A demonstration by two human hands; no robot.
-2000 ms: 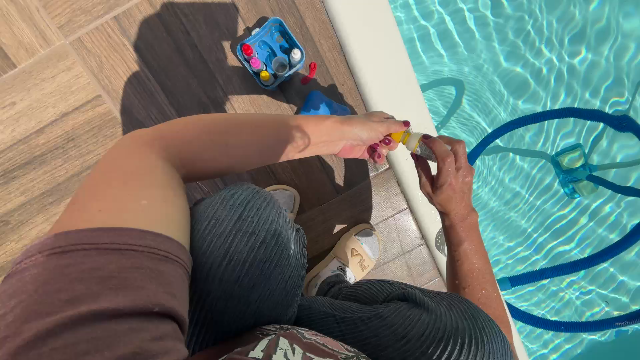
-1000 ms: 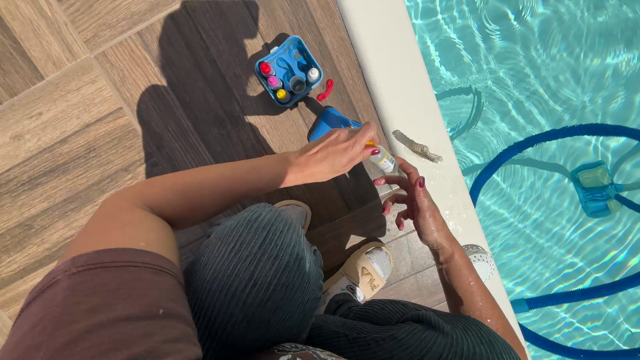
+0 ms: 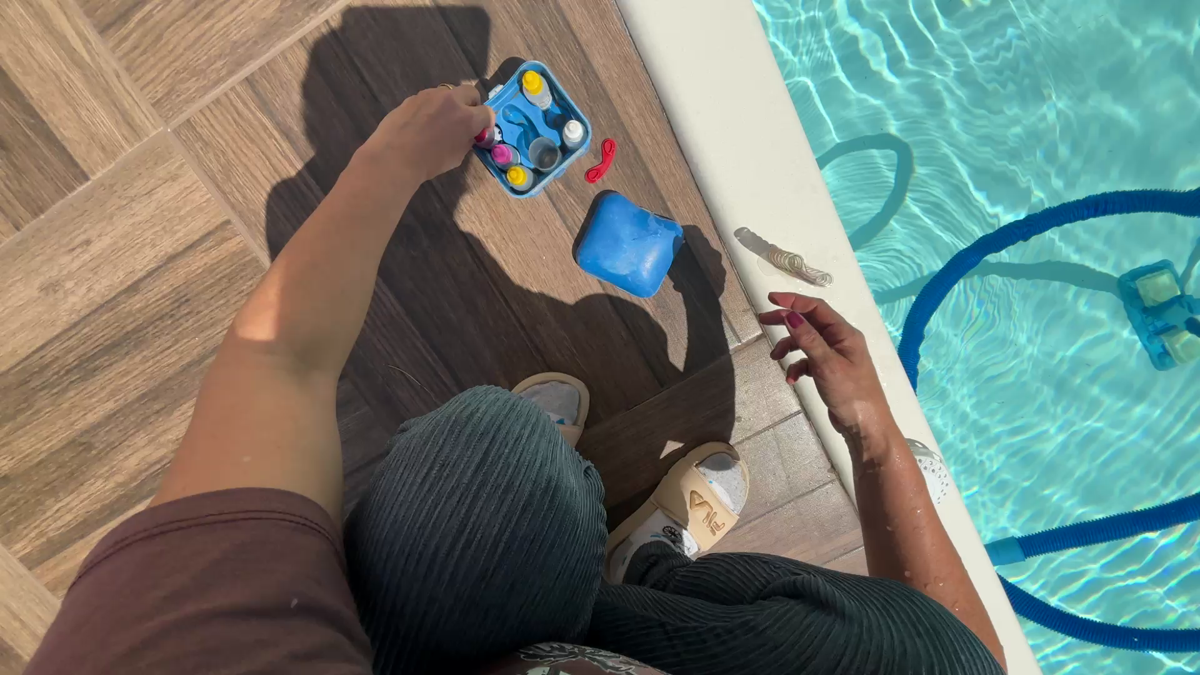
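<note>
At the left side of a blue plastic case [image 3: 578, 161], my left hand [image 3: 429, 131] has its fingers around a red-capped bottle [image 3: 485, 137], largely hidden by them. Inside the case stand a yellow-capped bottle [image 3: 535, 86] in the upper corner, a white-capped bottle [image 3: 573, 133], a magenta-capped bottle [image 3: 504, 155], another yellow-capped bottle [image 3: 519, 176] and a clear round cup or vial [image 3: 544, 153]. My right hand [image 3: 825, 356] is over the pool's white edge, fingers apart and slightly bent, holding nothing.
A red plastic piece [image 3: 601, 161] and a blue plastic lid [image 3: 629, 244] lie on the wood-look tiles. Coiled clear material [image 3: 789, 258] rests on the white pool coping [image 3: 731, 122]. A blue ribbed hose [image 3: 1003, 230] and a blue pool device [image 3: 1158, 314] are in the water. My slippered feet are below.
My left hand has moved from beside my right hand to the case. The yellow-capped bottle it held is out of that hand, and one now stands in the case's upper corner.
</note>
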